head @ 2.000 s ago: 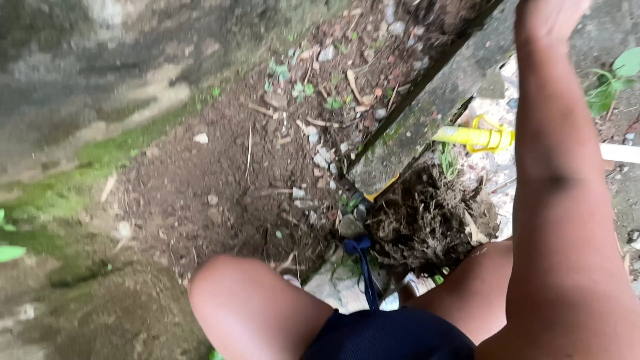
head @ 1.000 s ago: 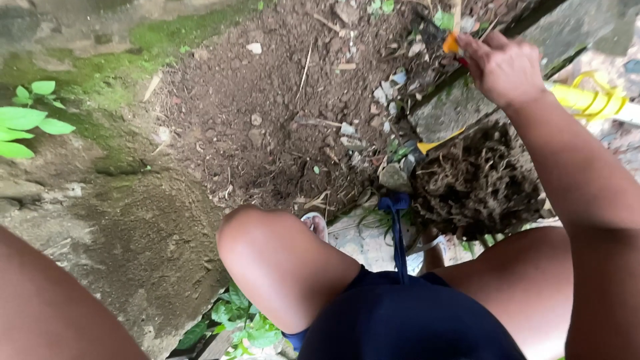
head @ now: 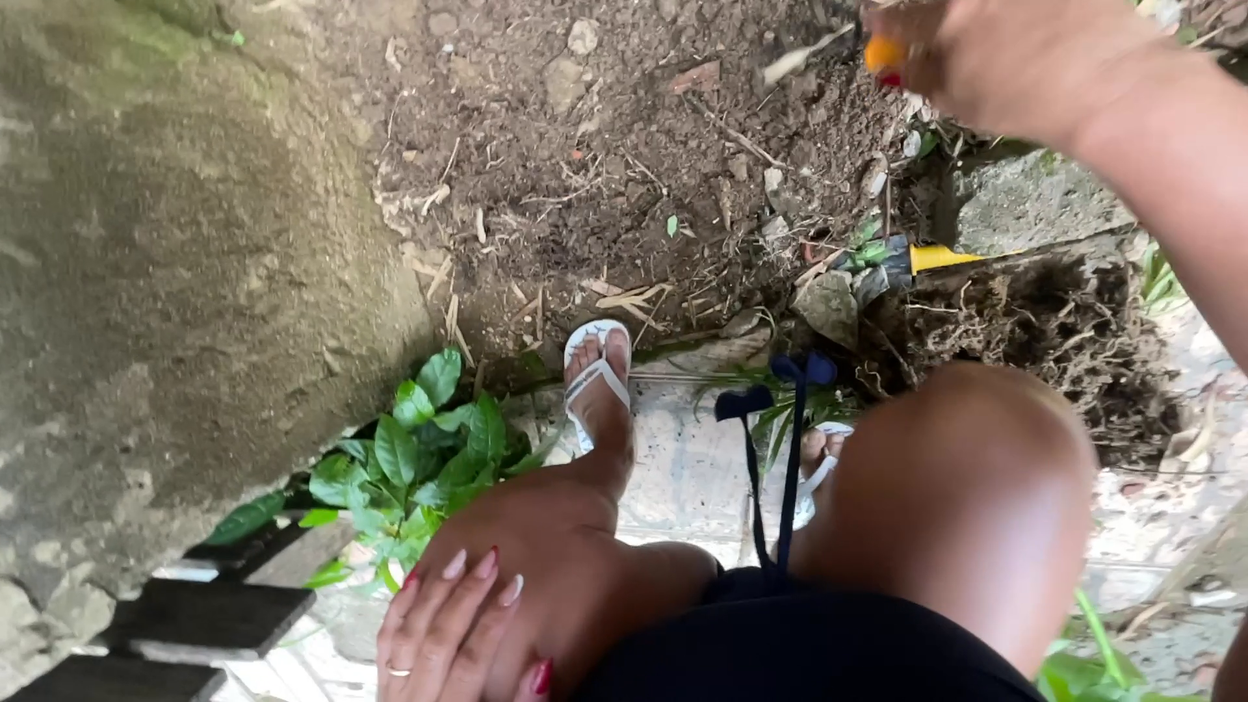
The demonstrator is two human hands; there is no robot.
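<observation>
My left hand [head: 453,629] rests spread on my knee at the bottom, with painted nails and a ring, holding nothing. At the top right, my right hand [head: 994,63] is closed on an orange-ended handle [head: 882,54]; the rest of that tool is hidden or out of view. Below it lies loose brown soil [head: 604,166] with twigs and stones. A yellow and black tool part [head: 936,258] lies beside a concrete block [head: 1038,200]. Just below that part is a clump of roots and soil [head: 1053,331].
A large mossy rock face [head: 195,273] fills the left side. A leafy green plant [head: 439,448] grows at its foot, above dark wooden slats [head: 210,614]. My sandalled foot [head: 600,380] stands on pale paving at the soil's edge.
My left hand has come into view on my knee. My right hand, seen by the orange piece one second ago, is over the soil's upper right edge. The view has shifted.
</observation>
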